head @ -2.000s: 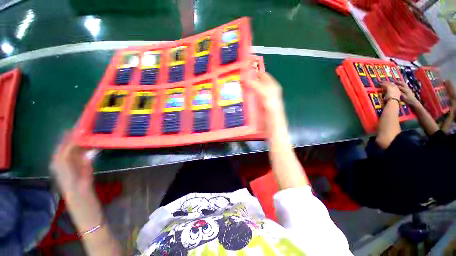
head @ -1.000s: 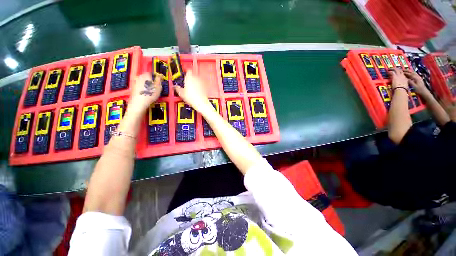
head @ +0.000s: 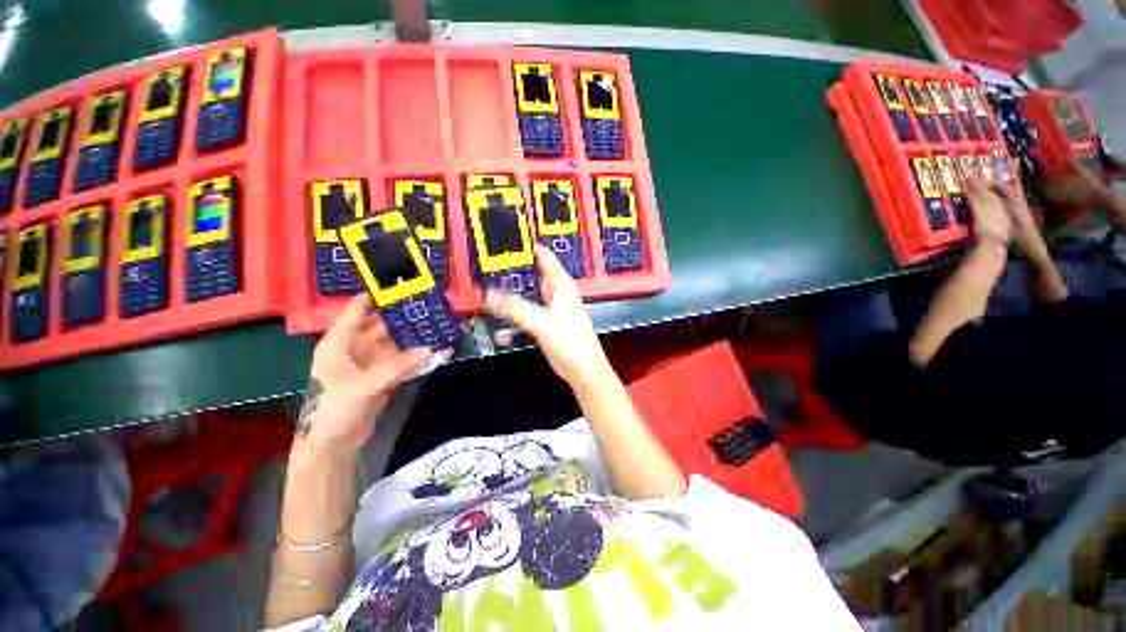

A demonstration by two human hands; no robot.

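Observation:
My left hand (head: pixel 358 361) holds a keypad phone (head: pixel 401 282), tilted, in front of the near edge of the middle phone tray (head: pixel 475 164). My right hand (head: pixel 543 315) holds a second keypad phone (head: pixel 503 242), nearly upright, over the tray's near row. Both phones have yellow around a dark screen and a dark keypad. In the middle tray three back-row pockets are empty and two hold phones; the near row holds several phones, one mostly hidden behind the right phone.
A left phone tray (head: pixel 266 185) full of phones touches the middle tray. Below the bench edge lies a red tray (head: pixel 716 426) with a dark item (head: pixel 742 441). Far right, another person's hands (head: pixel 994 212) are over stacked trays (head: pixel 892 185) on the green bench (head: pixel 741 185).
The two phones have come out of the back row toward me, leaving their pockets empty. My hands moved down to the bench edge. The view has shifted, so the trays appear higher and farther left.

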